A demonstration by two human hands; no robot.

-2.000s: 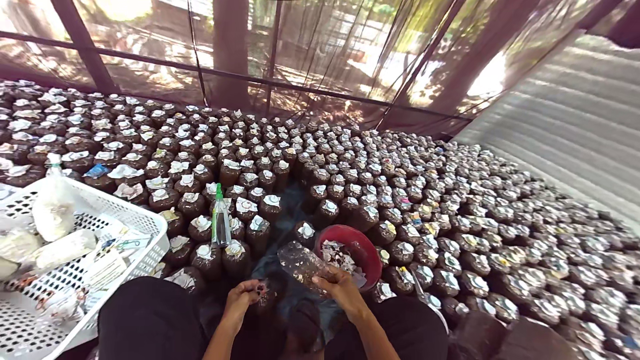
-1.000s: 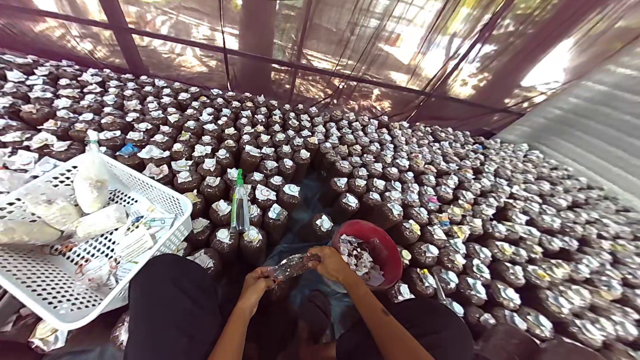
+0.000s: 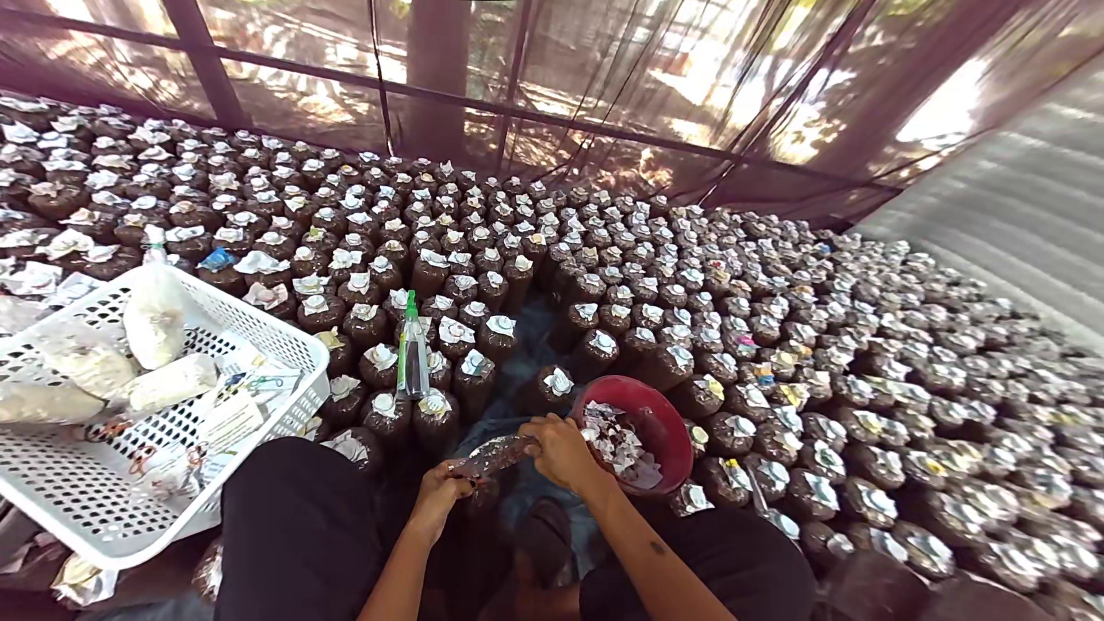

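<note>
Both hands hold a clear plastic bag (image 3: 493,456) with dark bits in it, stretched between them above the gap at my knees. My left hand (image 3: 444,493) grips its left end, and my right hand (image 3: 556,448) its right end. Just right of my right hand stands a red plastic bowl (image 3: 677,431) with torn paper pieces (image 3: 623,444) in it. A clear bottle with a green nozzle (image 3: 413,354) rests on the bagged substrate blocks (image 3: 435,418) beyond my left hand. What the bag's underside touches is hidden.
At the left, a white perforated plastic basket (image 3: 297,345) holds several bags of whitish grain (image 3: 155,323). Rows of dark bagged blocks topped with paper plugs (image 3: 673,302) surround me. Behind them hangs a mesh screen (image 3: 552,138); a corrugated wall (image 3: 1009,198) stands at the right.
My right hand was lower, by the bowl's near side, two seconds ago; it has moved up and left. My left hand, seen apart from the plastic bag then, now holds its other end.
</note>
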